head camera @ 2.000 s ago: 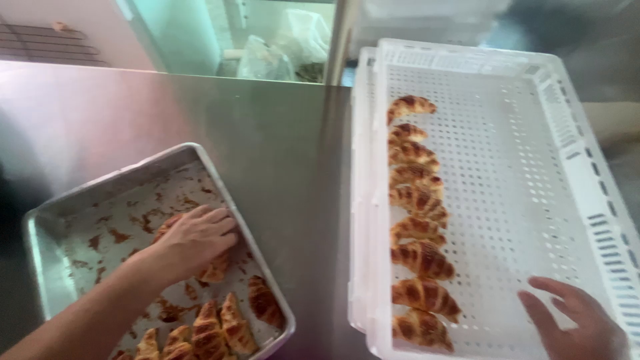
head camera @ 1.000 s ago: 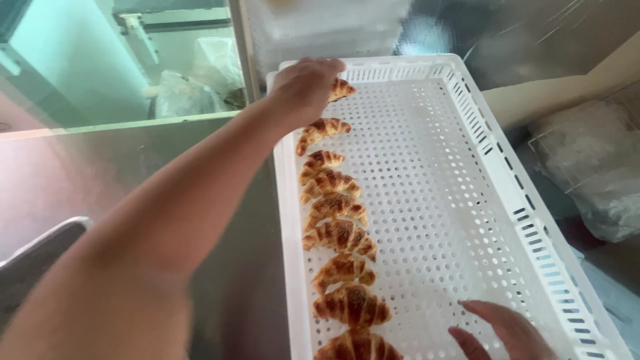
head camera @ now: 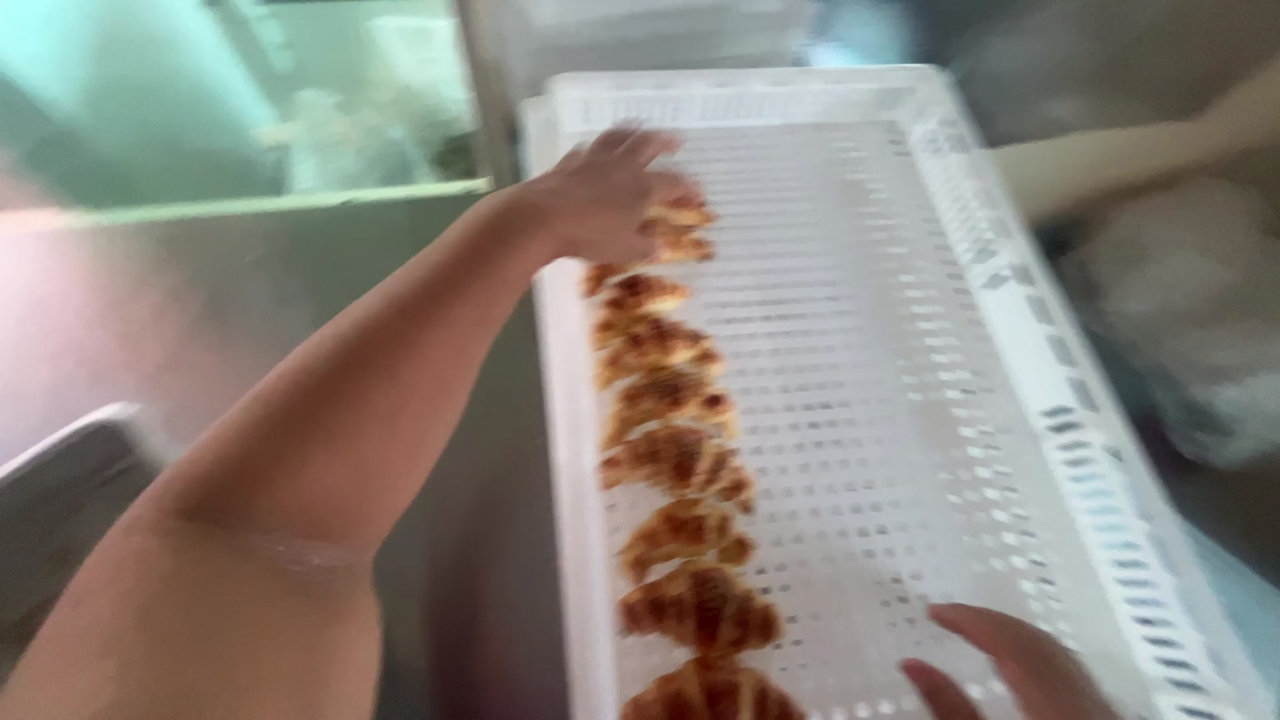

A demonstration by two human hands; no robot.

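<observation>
My left hand [head camera: 610,195] reaches over the far left corner of a white perforated plastic crate [head camera: 830,350]. Its blurred fingers are spread just above a croissant [head camera: 685,215] at the far end of a row, with nothing seen in its grip. Several more browned croissants [head camera: 670,460] lie in that row along the crate's left wall, running toward me. At the bottom right, my right hand [head camera: 1010,660] is over the crate floor with thumb and finger apart, holding nothing; part of it is cut off by the frame's edge.
A metal baking tray [head camera: 75,480] shows its corner at the left, partly behind my left arm, on a steel table [head camera: 240,300]. Clear plastic bags [head camera: 1190,310] lie right of the crate. The crate appears stacked on another one.
My left hand has gone from the baking tray over to the crate's far left corner, where a croissant has been added to the row. The view has swung right.
</observation>
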